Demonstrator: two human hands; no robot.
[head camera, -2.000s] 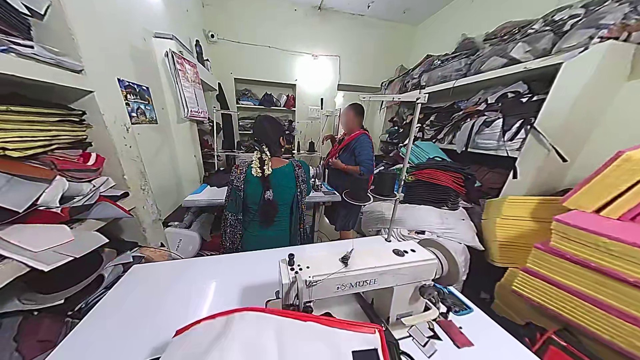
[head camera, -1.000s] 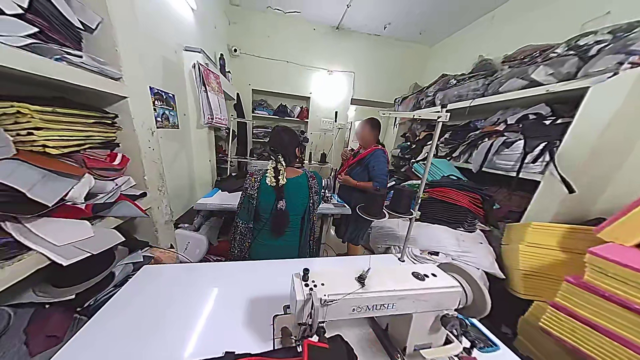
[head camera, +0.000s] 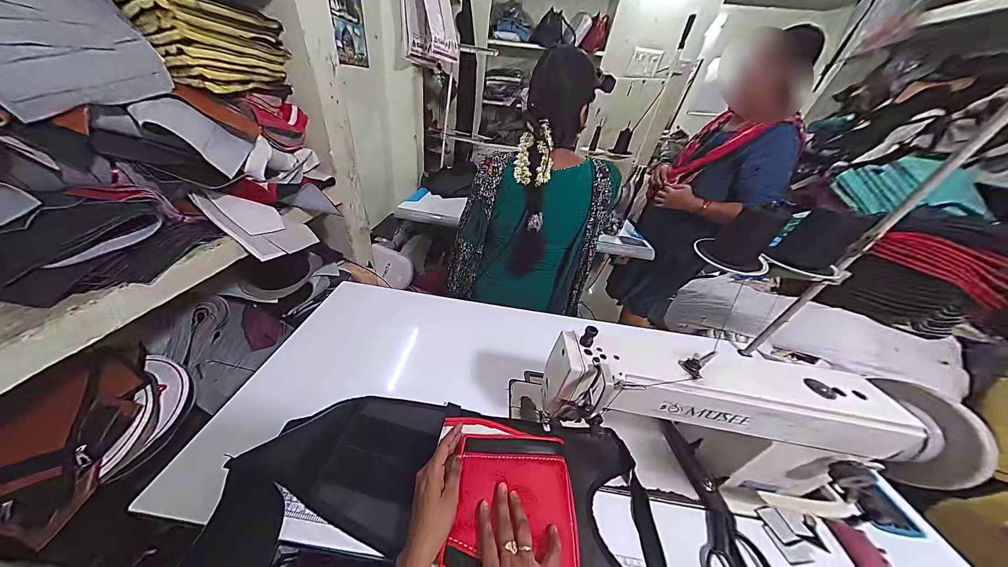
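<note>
A red fabric panel (head camera: 516, 472) with white stitching and a black strip lies on black fabric (head camera: 354, 441) at the front of the white table. Along the panel's left edge rests my left hand (head camera: 435, 492), fingers extended. Flat on top of the panel is my right hand (head camera: 516, 531), with rings on it and its fingers a little apart. Just beyond the panel stands a white Musee sewing machine (head camera: 709, 402), its needle area near the cloth's far edge. Whether the cloth is under the presser foot cannot be told.
Large black-handled scissors (head camera: 713, 504) lie right of the cloth, near small grey pieces (head camera: 787, 531). A ruler (head camera: 299, 508) shows under the black fabric. Thread cones (head camera: 740, 236) stand behind the machine. Two people are beyond the white table (head camera: 346, 339). Shelves of fabric (head camera: 118, 283) flank the left.
The view has tilted down and come nearer the table. Both hands have come into view on the red panel, and black fabric now spreads across the table's front.
</note>
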